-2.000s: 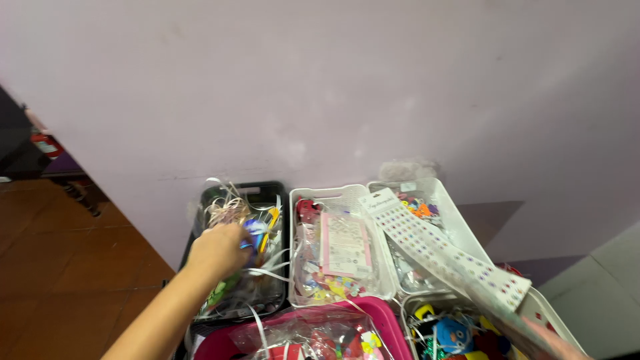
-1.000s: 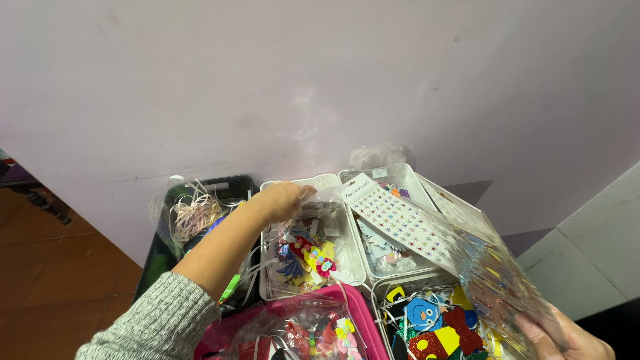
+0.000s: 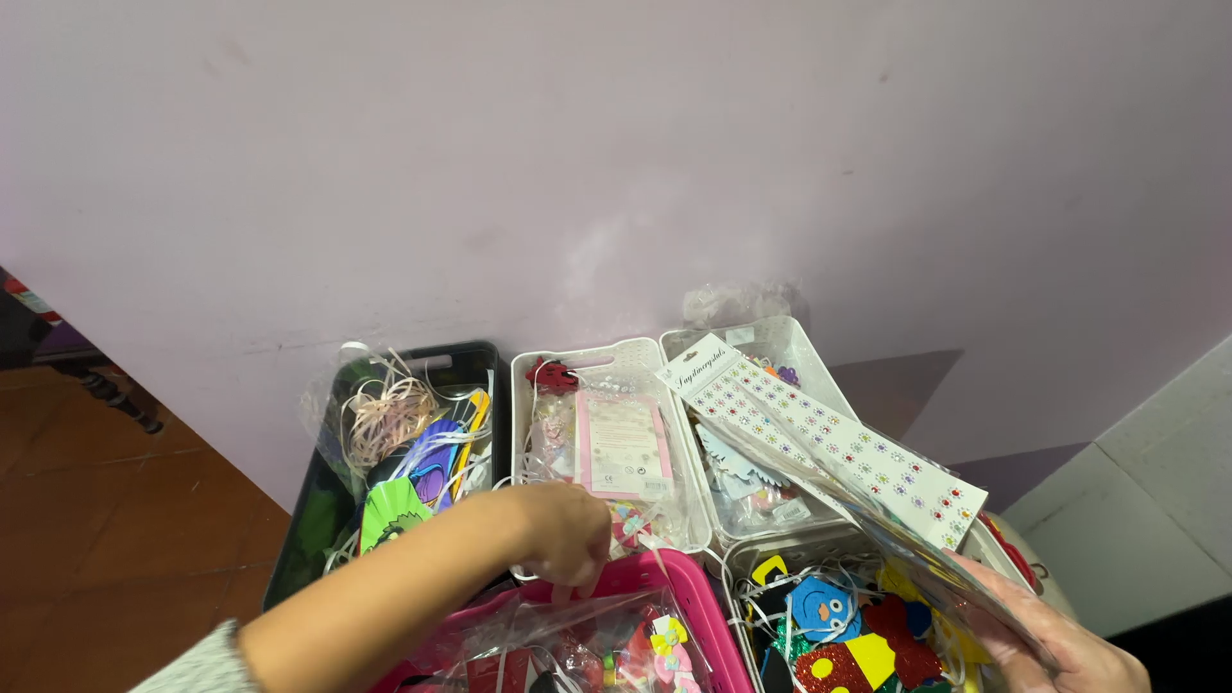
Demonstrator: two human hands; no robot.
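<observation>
My left hand (image 3: 563, 539) is over the back rim of the pink plastic basket (image 3: 688, 577), its fingers pointing down at the clear plastic bags in it; its fingertips are partly hidden, so a grip cannot be told. In my right hand (image 3: 1049, 635), at the lower right, are sheets of rhinestone stickers (image 3: 866, 452) and other clear-wrapped packs, slanting over the right baskets. The middle white basket (image 3: 693, 500) holds a pink-edged card pack (image 3: 624, 443) and small packaged decorations. Foam cutouts, one a blue face (image 3: 823, 608), fill the lower right basket (image 3: 736, 602).
A black basket (image 3: 499, 423) at the left holds a bundle of pale ribbon (image 3: 390, 419) and foam shapes. The back right white basket (image 3: 818, 356) stands by the lilac wall (image 3: 577, 173). A dark turned furniture leg (image 3: 120, 399) stands on the tiled floor at far left.
My left hand has moved from the middle white basket toward the pink basket. The pink-edged card pack, not visible there one second ago, lies on top in the middle basket. My right hand still holds the packs.
</observation>
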